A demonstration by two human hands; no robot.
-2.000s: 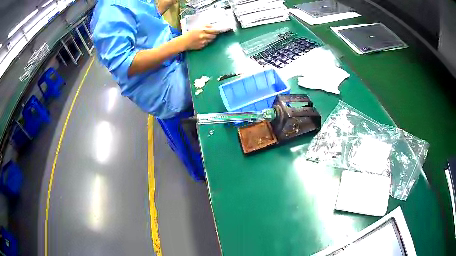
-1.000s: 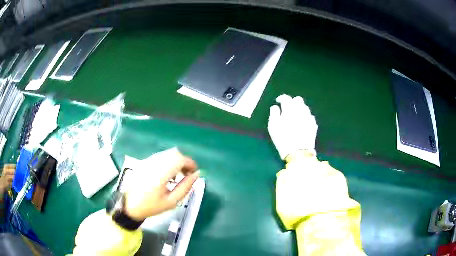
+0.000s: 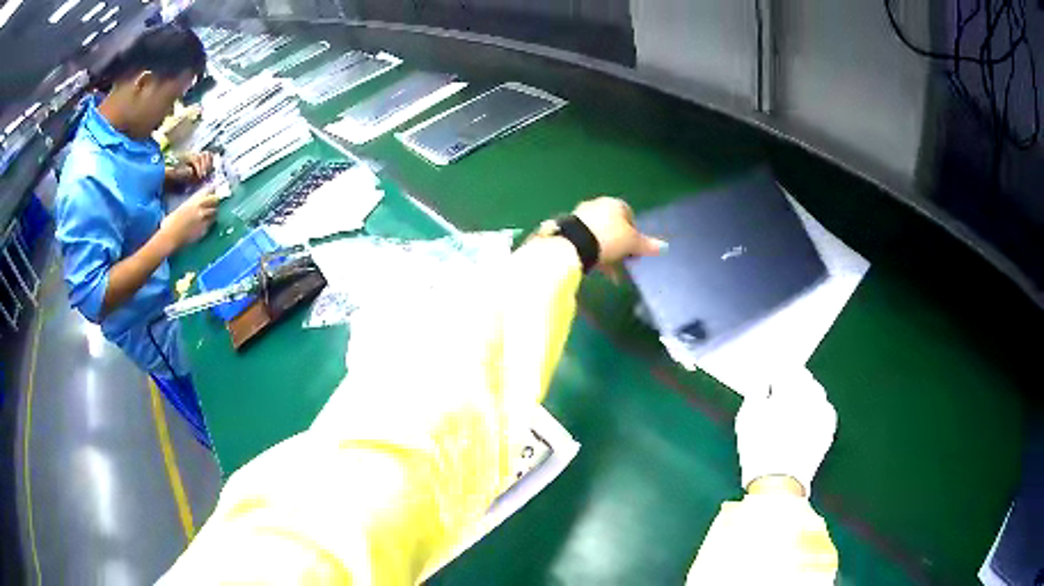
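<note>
A grey tablet back (image 3: pixel 733 258) lies at a skewed angle over a white sheet (image 3: pixel 841 280) on the dark green belt, its camera corner towards me. My left hand (image 3: pixel 607 235), bare with a black wristband, grips the tablet's left edge, thumb on top. My right hand (image 3: pixel 784 429), in a white glove, is at the sheet's near corner; its fingertips are blurred against the white, so its grip cannot be told. A white-edged unit (image 3: pixel 532 469) lies on the bench, partly hidden under my left sleeve.
More tablets on sheets (image 3: pixel 481 120) lie up the belt; another (image 3: pixel 1019 538) is cut off at lower right. A seated person in blue (image 3: pixel 126 218) works at left. A blue bin (image 3: pixel 240 272), soldering stand (image 3: pixel 281 298) and clear bag (image 3: pixel 332 303) are on the bench.
The view has swung. My left hand has gone from above the bench unit to a tablet on the belt. My gloved right hand, earlier over the belt's edge, is now at the sheet.
</note>
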